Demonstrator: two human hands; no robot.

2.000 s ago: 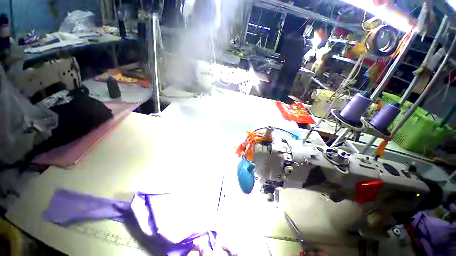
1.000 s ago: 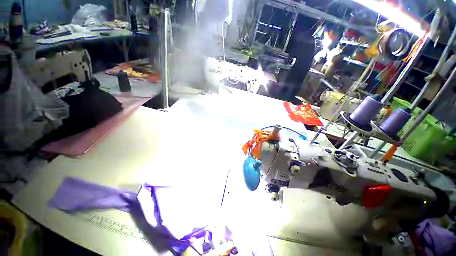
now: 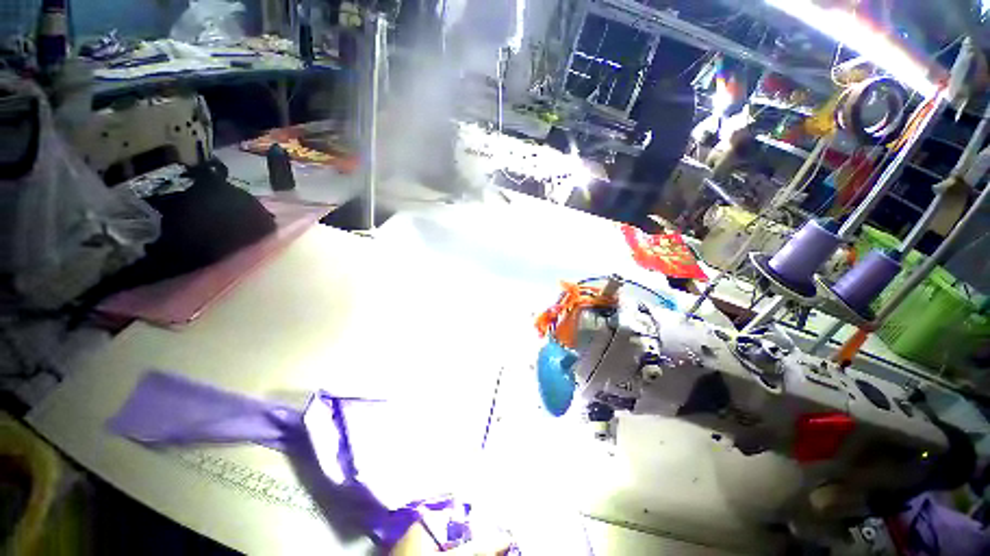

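A purple cloth piece [image 3: 206,413] lies across the pale table at the lower left, its strip trailing down to the bottom edge. Narrow dark-purple folds [image 3: 443,519] bunch up there in strong glare. Blurred fingertips touch this end: what looks like my left hand [image 3: 416,540] and my right hand [image 3: 494,544], both mostly cut off by the lower edge. Their grip is washed out by light. The white sewing machine [image 3: 695,375] stands at the right, with a blue oval piece [image 3: 557,379] and an orange tie [image 3: 570,308] at its needle end.
Two purple thread cones [image 3: 803,252] stand behind the machine. A red packet [image 3: 664,252] lies beyond it and a green basket [image 3: 931,315] stands at far right. Pink sheets [image 3: 201,285], a black cloth heap [image 3: 201,234] and a translucent bag [image 3: 81,206] are at left. Purple cloth [image 3: 939,527] lies lower right.
The view has shifted, so the machine sits further right. The purple folds at the bottom have changed shape, and more of the fingertips shows. The slim metal blades below the machine head no longer show.
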